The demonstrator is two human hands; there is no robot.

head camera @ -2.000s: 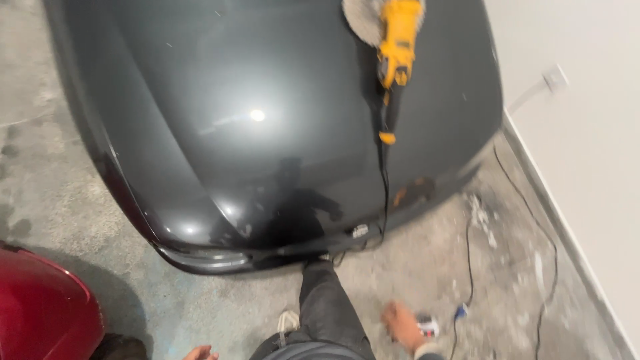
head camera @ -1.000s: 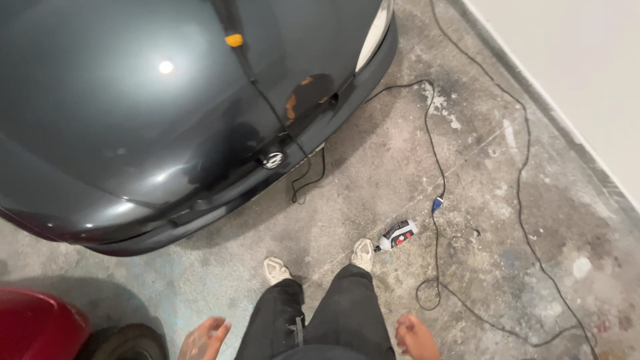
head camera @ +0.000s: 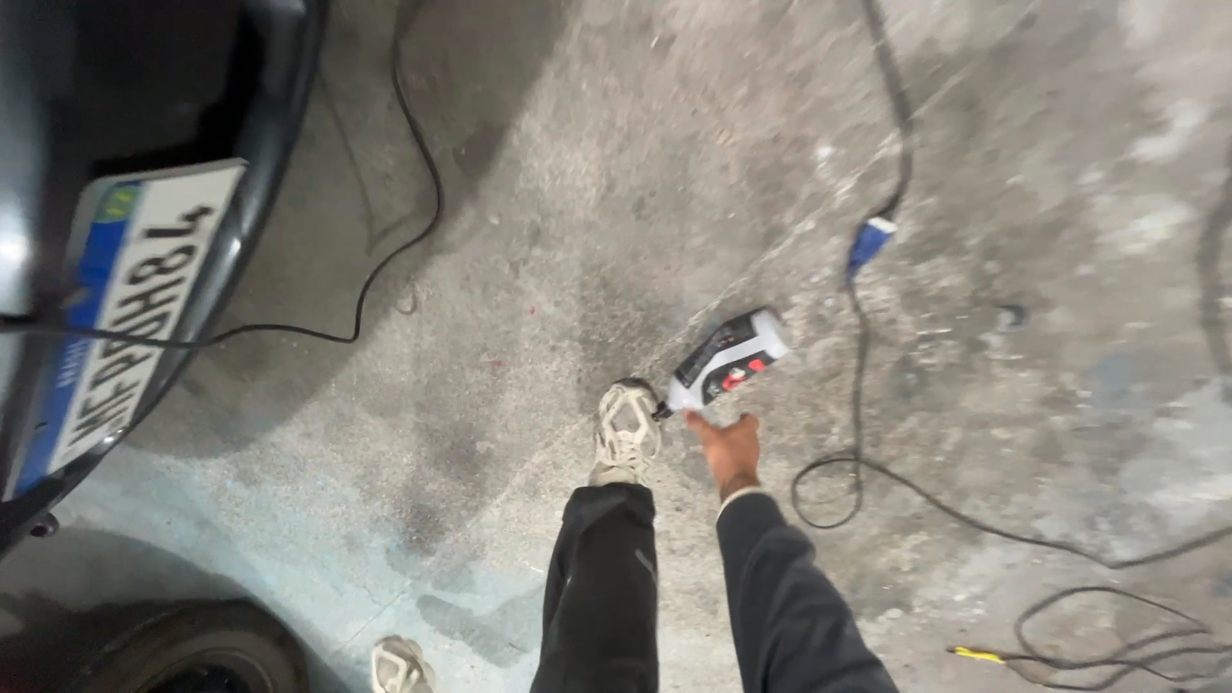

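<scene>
A light grey plastic bottle (head camera: 729, 359) with a black and red label and a dark cap lies on its side on the concrete floor. My right hand (head camera: 729, 450) reaches down over the floor just below the bottle's neck, thumb and fingers spread; whether a fingertip touches the bottle I cannot tell. The cap end lies beside my light sneaker (head camera: 626, 433). My left hand is outside the view.
At the left is a dark car's bumper (head camera: 279, 144) with a licence plate (head camera: 130, 318) and a black cable (head camera: 361, 298) across it. A blue connector (head camera: 870, 245) joins a cord on the right. Coiled cable (head camera: 1107, 635) and a tyre (head camera: 221, 645) lie lower.
My right hand has moved down toward the bottle. My left hand, seen at the lower edge before, has left the view. The view has shifted down to the floor, and the polisher is no longer visible.
</scene>
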